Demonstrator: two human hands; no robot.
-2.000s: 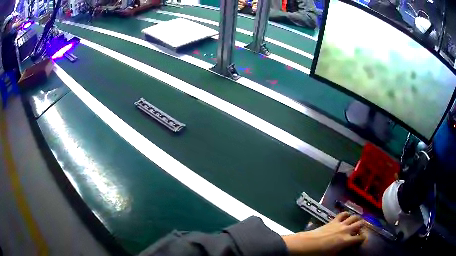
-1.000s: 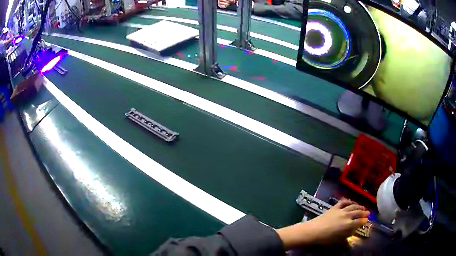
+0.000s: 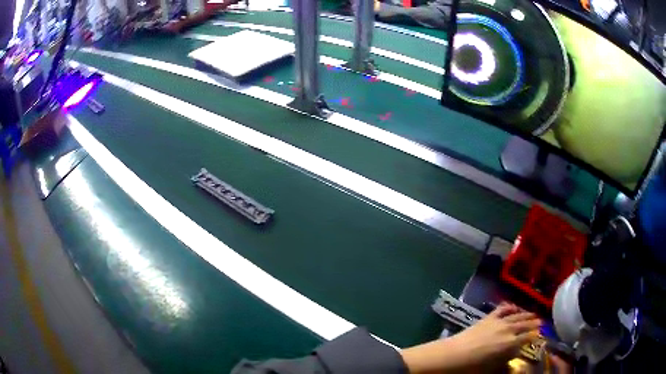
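My left hand (image 3: 496, 337) reaches in from the bottom, its fingers closed over a grey metal bar housing (image 3: 457, 310) with a row of dark round holes. The bar's left end sticks out beyond the hand; its right part glows gold under the white microscope head (image 3: 572, 305). The hand hides the bar's middle. A blurred skin-toned patch at the bottom edge, right of the glow, may be my right hand; its grip cannot be told. The monitor (image 3: 544, 95) shows large concentric rings with a bright centre beside a yellow-green area.
A red divided bin (image 3: 544, 252) stands behind the dark base plate (image 3: 475, 281). Another bar (image 3: 232, 197) lies on the green belt. Metal posts (image 3: 307, 55) and a white slab (image 3: 245, 52) stand farther back. A purple light (image 3: 79, 91) glows far left. A person's sleeve shows at the top.
The monitor picture went from blurred green to sharp rings. The gold glow has appeared beside my left hand's fingers. The bar on the belt has come nearer. The camera view has shifted slightly.
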